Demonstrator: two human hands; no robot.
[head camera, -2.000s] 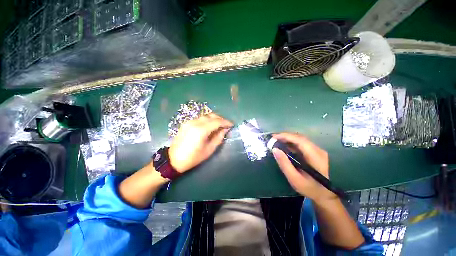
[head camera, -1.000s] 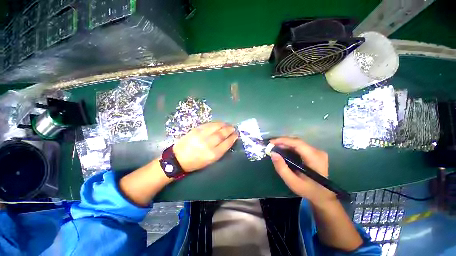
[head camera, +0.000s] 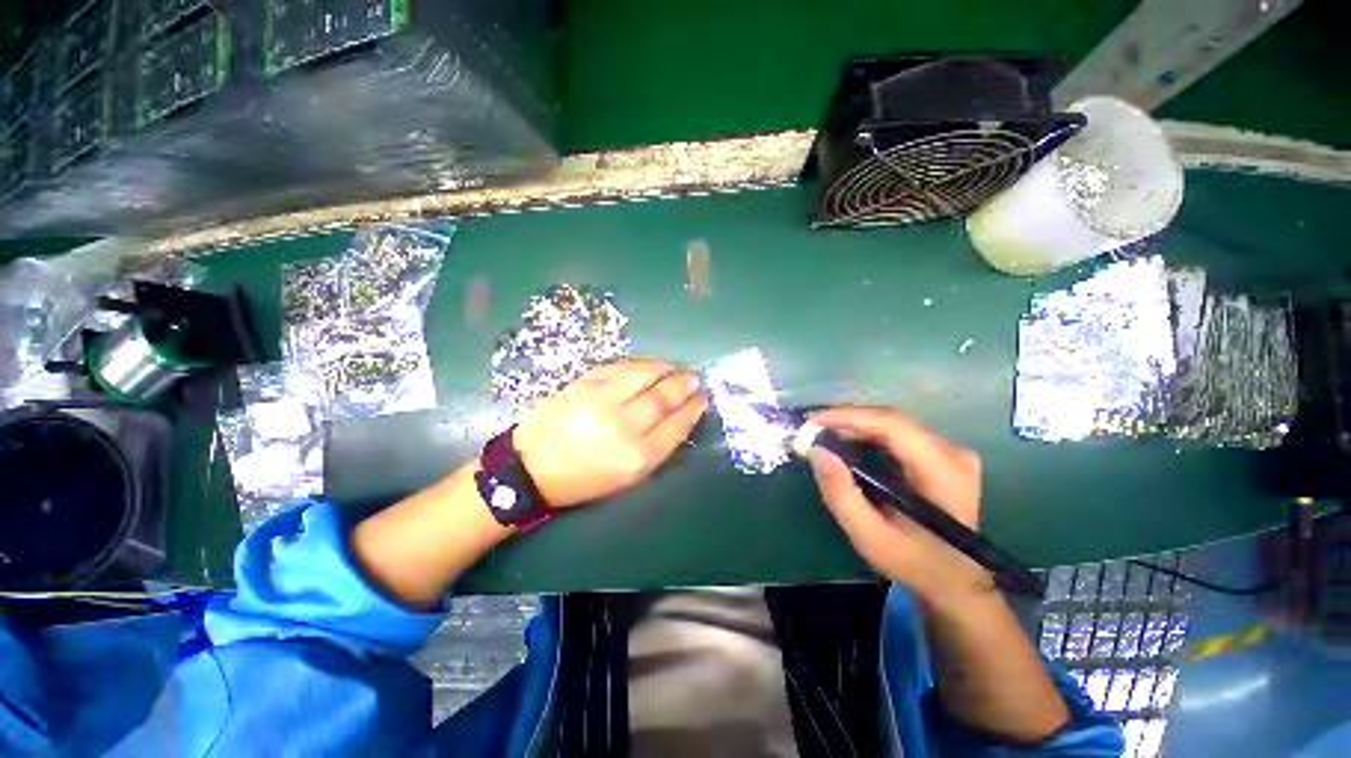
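A small bright silvery circuit board (head camera: 750, 412) lies on the green mat between my hands. My right hand (head camera: 898, 496) holds the black soldering iron (head camera: 948, 527), its front end over the board's right edge. My left hand (head camera: 615, 430) rests palm down at the board's left, fingertips close to its edge; whether the fingers hold anything small is hidden. A pile of tiny silver and brown components (head camera: 560, 344) lies just beyond my left hand. A dark red wrist strap (head camera: 513, 484) is on my left wrist.
Black fume fan (head camera: 933, 156) and white tub (head camera: 1079, 193) stand at the back. Stacked silvery boards (head camera: 1093, 353) and a grey-green row (head camera: 1239, 367) lie right. Component bags (head camera: 363, 326), a solder spool (head camera: 141, 363) and a round black fan (head camera: 67, 496) are left. Wrapped trayed boards (head camera: 282, 126) stand back left.
Compared with the oldest frame, my left hand has flattened beside the board and its raised fingers have lowered. My right hand and the iron have barely moved.
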